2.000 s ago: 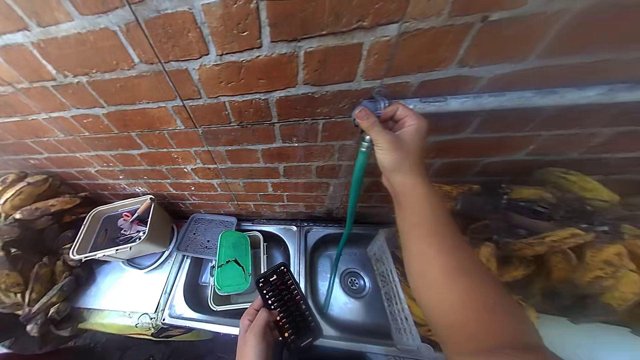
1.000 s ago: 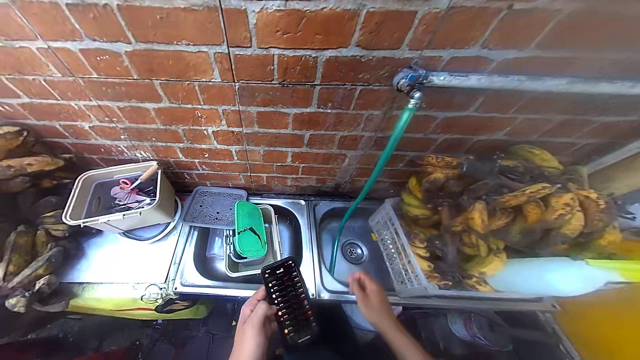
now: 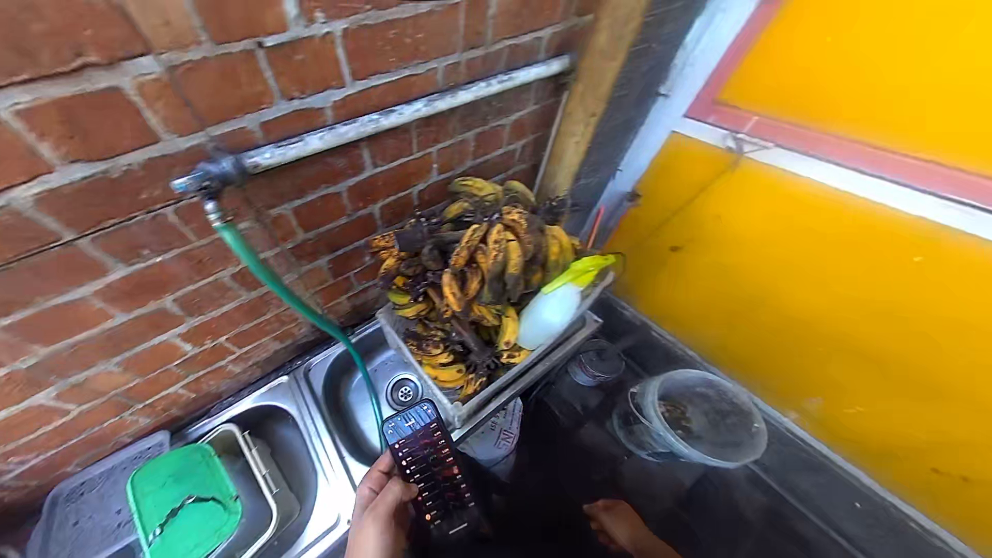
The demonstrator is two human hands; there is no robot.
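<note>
A smartphone with a lit screen is in my left hand, at the bottom centre in front of the sink. My right hand is low in the view, apart from the phone, its fingers curled; nothing is seen in it. Left of the phone, a green hose runs from the tap on the brick wall into the right basin, near its drain. Beyond the phone a crate holds many ripe and blackened bananas and a whitish bag with a yellow-green top.
In the left basin stands a beige tub with a green lid-like piece; a grey tray lies beside it. On the floor at the right are a clear plastic bucket and a smaller container. A yellow wall panel bounds the right.
My right hand was at the tap two seconds ago; it has let go and come down. My left hand keeps hold of the phone. The view has swung right.
</note>
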